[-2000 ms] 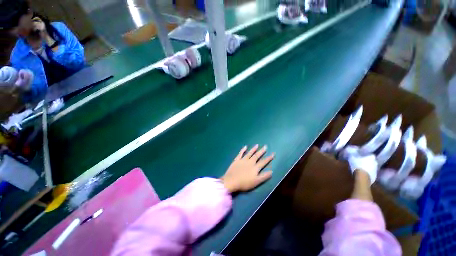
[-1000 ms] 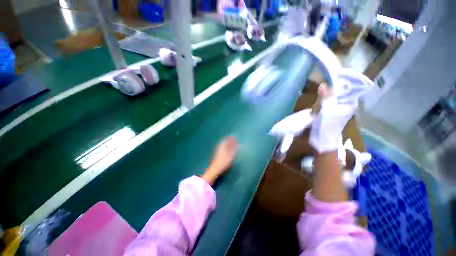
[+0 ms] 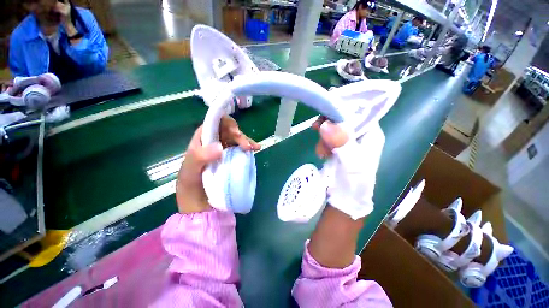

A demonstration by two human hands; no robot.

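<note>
I hold a white cat-ear headset (image 3: 283, 86) up in front of me, above the green conveyor, with both hands. My bare left hand (image 3: 210, 150) grips the left side, above the ear cup with a pale blue cushion (image 3: 239, 180). My right hand (image 3: 355, 168), in a white covering with bare fingertips, grips the right side. The right ear cup shows a bare slotted speaker baffle (image 3: 299, 192) and no cushion. Both cat-ear housings stick up and look open on the side facing me.
An open carton (image 3: 415, 252) with several headsets stands at the right, beside a blue pallet (image 3: 511, 280). A pink mat (image 3: 129, 258) lies lower left. A metal upright (image 3: 296, 72) stands behind the headset. A person in blue sits upper left; more people are farther back.
The headset has come from the carton area to the centre. My left hand has risen from the conveyor and now holds its left side. The view has shifted.
</note>
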